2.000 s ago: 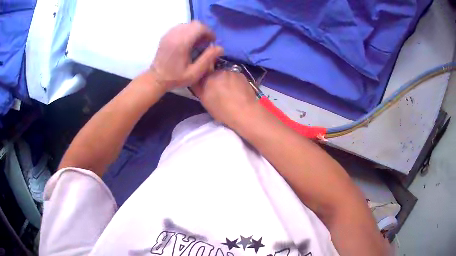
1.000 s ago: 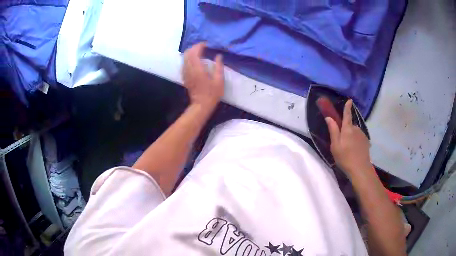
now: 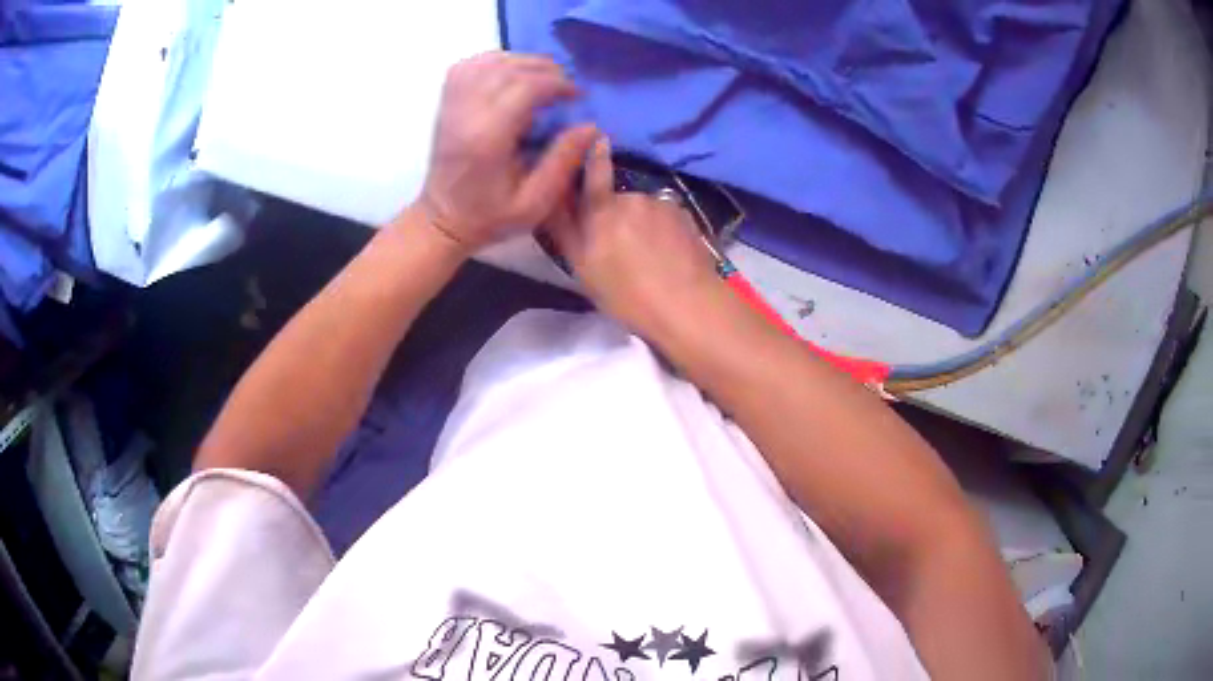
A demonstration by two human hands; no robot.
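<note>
A blue-purple jacket [image 3: 825, 120] lies wrinkled on the white pressing table [image 3: 333, 107], its dark-trimmed lower edge towards me. My right hand [image 3: 628, 246] is closed on the iron [image 3: 705, 202] at the jacket's lower left edge; the handle is hidden under the hand. A red sleeve [image 3: 798, 333] runs back from the iron. My left hand [image 3: 499, 153] is bent over the jacket's left corner, touching or very near my right hand. Its fingertips seem to be on the cloth, but blur hides whether they pinch it.
The iron's blue and yellow hoses [image 3: 1051, 333] run off to the right across the table's end. Other blue garments [image 3: 47, 160] hang at the far left beside a loose white cover [image 3: 160, 200]. Dark blue cloth [image 3: 386, 432] lies below the table's front edge.
My right hand has brought the iron from the jacket's right end to its left corner. My left hand has moved slightly up and left onto the jacket's corner. The view has shifted.
</note>
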